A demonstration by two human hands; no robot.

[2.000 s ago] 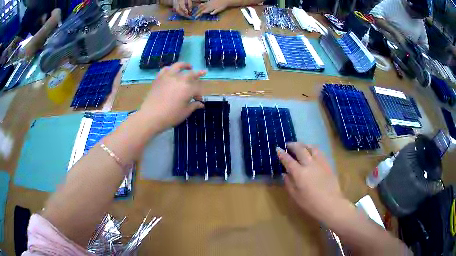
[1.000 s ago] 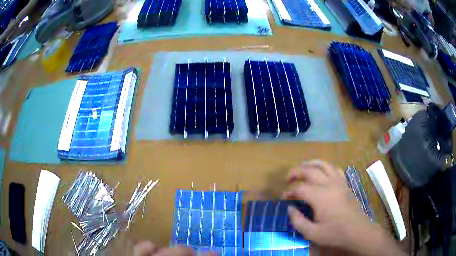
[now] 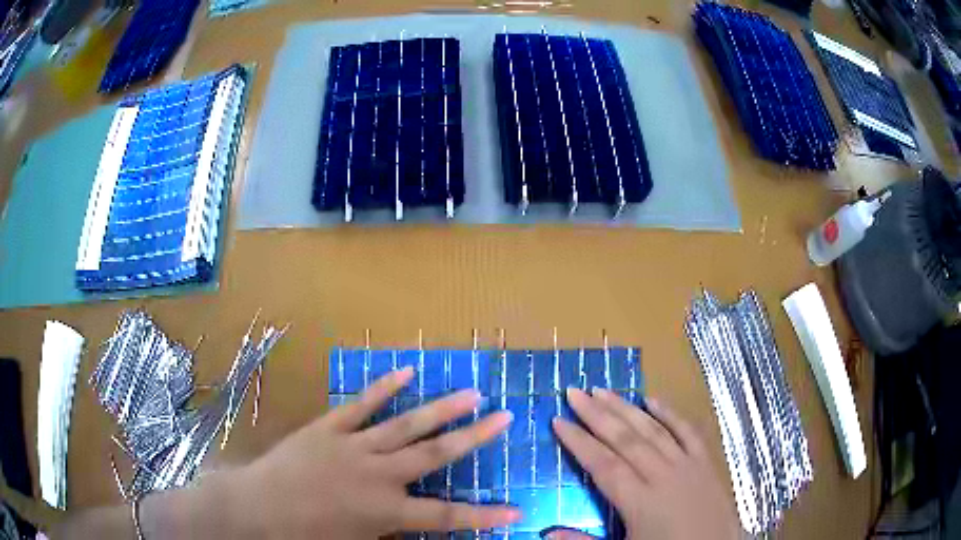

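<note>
Two blue cell strings lie side by side on the brown tabletop at the bottom centre, the left one point(image 3: 348, 369) and the right one point(image 3: 622, 369). Thin wire ends stick out past their far edge. My left hand point(image 3: 358, 459) lies palm down across the left string, fingers spread. My right hand point(image 3: 648, 454) lies on the right string's right part, fingers slightly apart. Neither hand grips anything visible. The hands hide much of both strings, and the picture's edge cuts off their near ends.
Two dark cell stacks point(image 3: 390, 127) point(image 3: 574, 127) stand on a grey sheet point(image 3: 695, 190). Finished strings point(image 3: 158, 190) lie left. Short ribbon pieces point(image 3: 148, 380) and white strips point(image 3: 61, 411) lie left; long ribbons point(image 3: 748, 411), more strips point(image 3: 827, 380), a white bottle point(image 3: 843, 230) and ribbed drum point(image 3: 906, 264) lie right.
The view has tilted down. The two strings at the front now sit edge to edge. My left hand has come onto the left string, and my right hand has flattened onto the right one.
</note>
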